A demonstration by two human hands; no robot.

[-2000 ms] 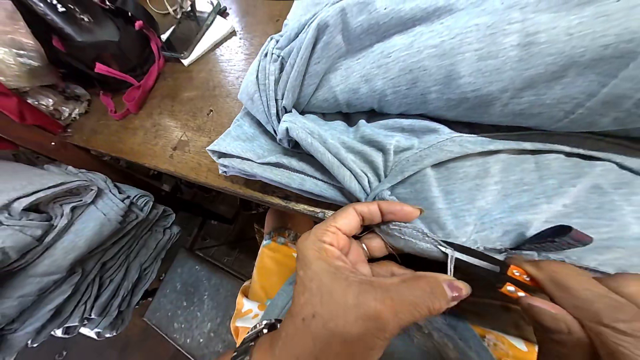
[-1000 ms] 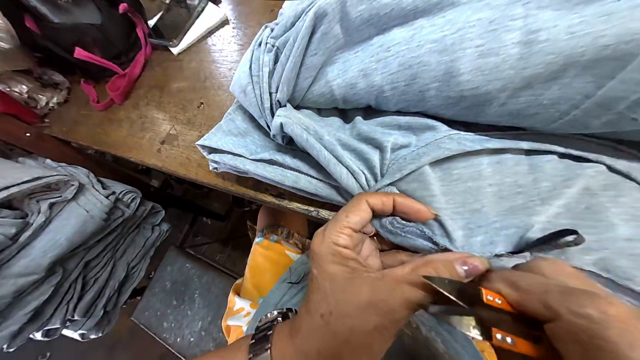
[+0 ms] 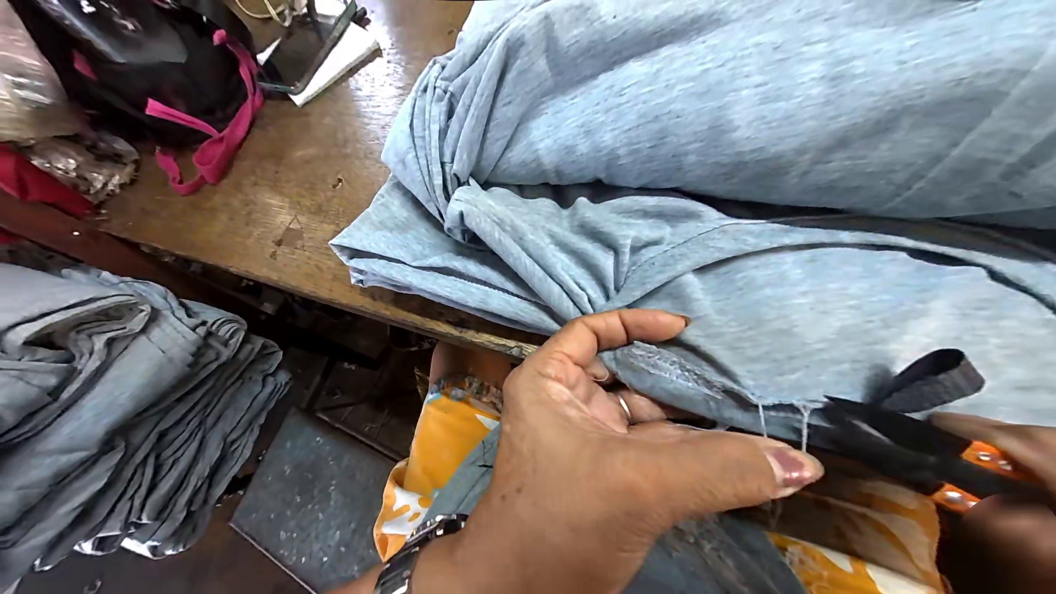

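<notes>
A light blue-grey knit garment (image 3: 742,148) lies bunched over the table, its seamed edge at the near side. My left hand (image 3: 610,454) grips that edge between bent fingers and palm, with the thumb stretched to the right beside loose white threads (image 3: 804,425). At the right, my right hand (image 3: 1011,487), partly out of view and blurred, holds black thread snips with orange parts (image 3: 961,474). Their blades lie close to the threads and the seam. A dark fabric loop (image 3: 932,381) stands up from the garment just above the blades.
The wooden table (image 3: 272,223) has a black bag (image 3: 157,66) with a pink strap at the back left, near a phone-like dark object and white paper (image 3: 338,62). A stack of grey folded fabric (image 3: 140,412) lies at lower left, beside a dark flat panel (image 3: 313,495).
The snips were lower, under my left thumb, one second ago; now their blades are to the right of the thumb by the seam. The left thumb has come away from the right fingers.
</notes>
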